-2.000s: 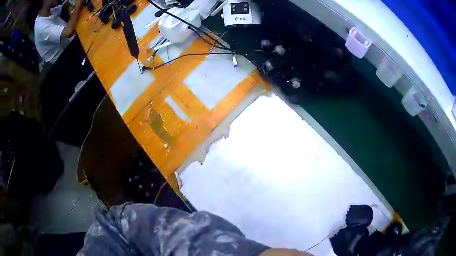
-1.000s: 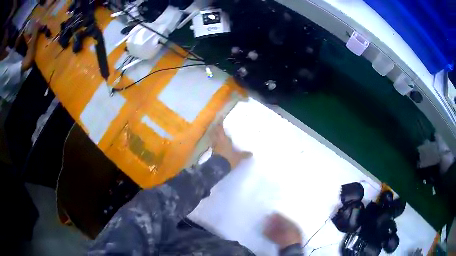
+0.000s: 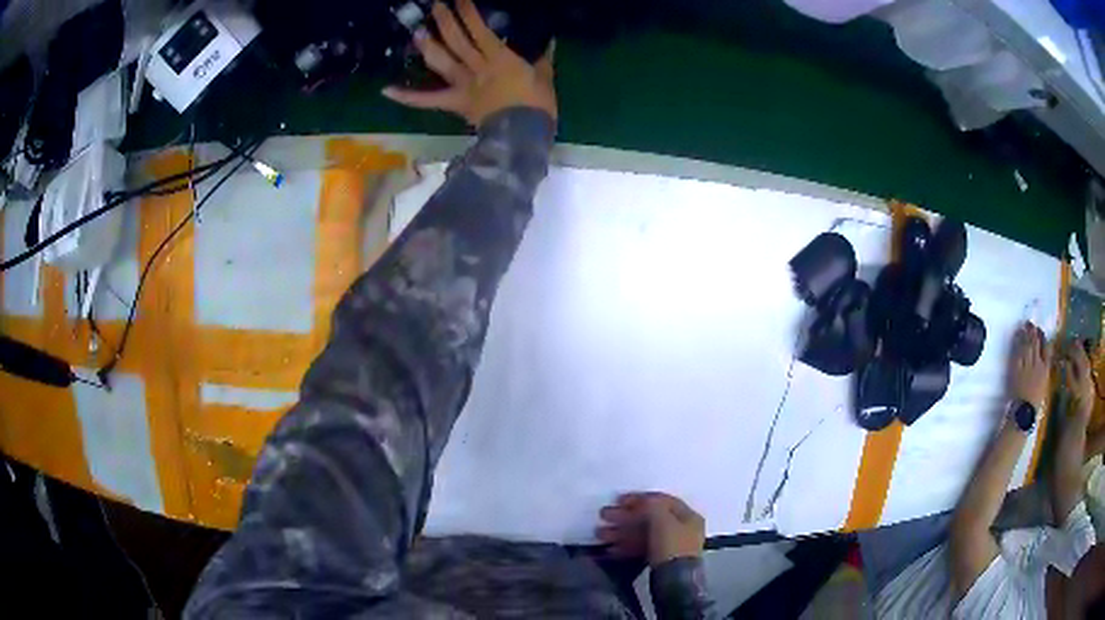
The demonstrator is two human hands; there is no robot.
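Observation:
My left hand [image 3: 491, 75] is stretched over the green belt at the top, fingers spread, beside small dark parts [image 3: 412, 17]. Its fingertips overlap these parts; contact is unclear. My right hand [image 3: 654, 527] is low at the near edge of the white sheet [image 3: 606, 339], fingers partly bent. No object shows in it, but its grip is unclear. A pile of glossy black lens housings [image 3: 897, 315] lies on the sheet at the right. Thin wires [image 3: 782, 442] run from the pile toward the near edge.
A white box with a dark square [image 3: 200, 55] is at upper left. White housings [image 3: 85, 212], black cables [image 3: 182, 194] and a black tool [image 3: 30, 361] lie left. Another person's hands [image 3: 1030, 357] are at the bench's right end. Clear plastic cups [image 3: 969, 73] hang beyond the belt.
The view has swung right. My left hand has moved from the sheet's left edge out over the belt. My right hand remains near the front edge. A person's hands now show at right.

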